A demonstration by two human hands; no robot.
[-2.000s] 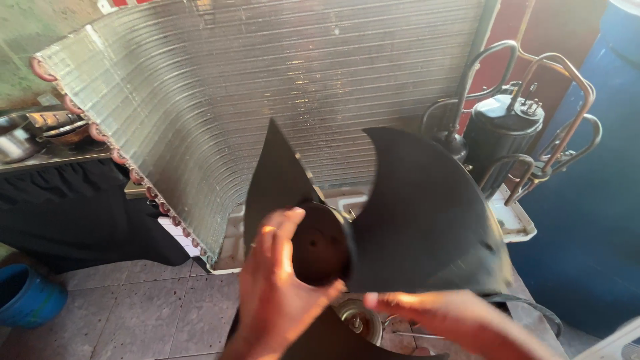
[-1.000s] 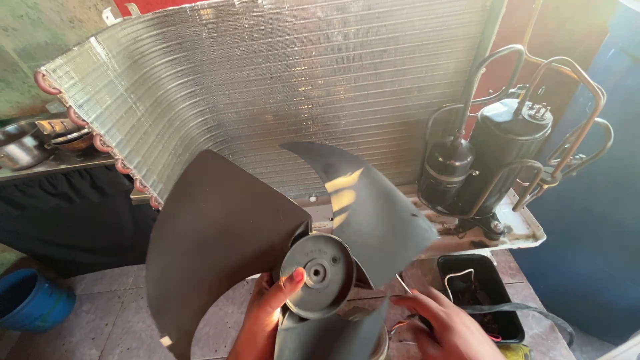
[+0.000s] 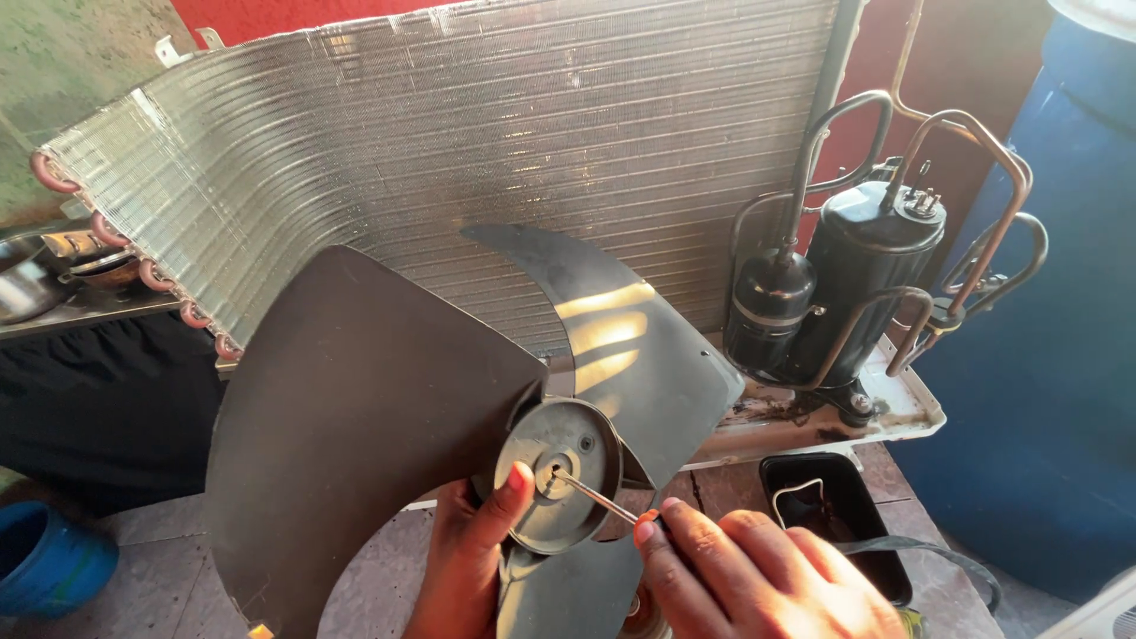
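My left hand (image 3: 470, 541) grips the hub of a dark plastic axial fan (image 3: 364, 399), its thumb on the hub's rim and its fingers hidden behind. Three blades spread from the round hub, one up to the left, one up to the right, one downward. In my right hand (image 3: 754, 568) is a screwdriver (image 3: 599, 497), pinched by its handle between thumb and fingers. The metal shaft slants up to the left, and its tip is at the hub's centre hole. Whether the tip sits inside the hole I cannot tell.
Behind the fan stands a bent finned condenser coil (image 3: 568, 133). A black compressor (image 3: 852, 284) with copper pipes is on a white metal base (image 3: 914, 408) at right. A black plastic tray (image 3: 896, 568) holds a wire. Blue barrel (image 3: 1038, 382) at right; blue bucket (image 3: 62, 559) at lower left.
The fan has turned so its hub faces me, with my left hand still on it. My right hand has brought the screwdriver to the hub's centre.
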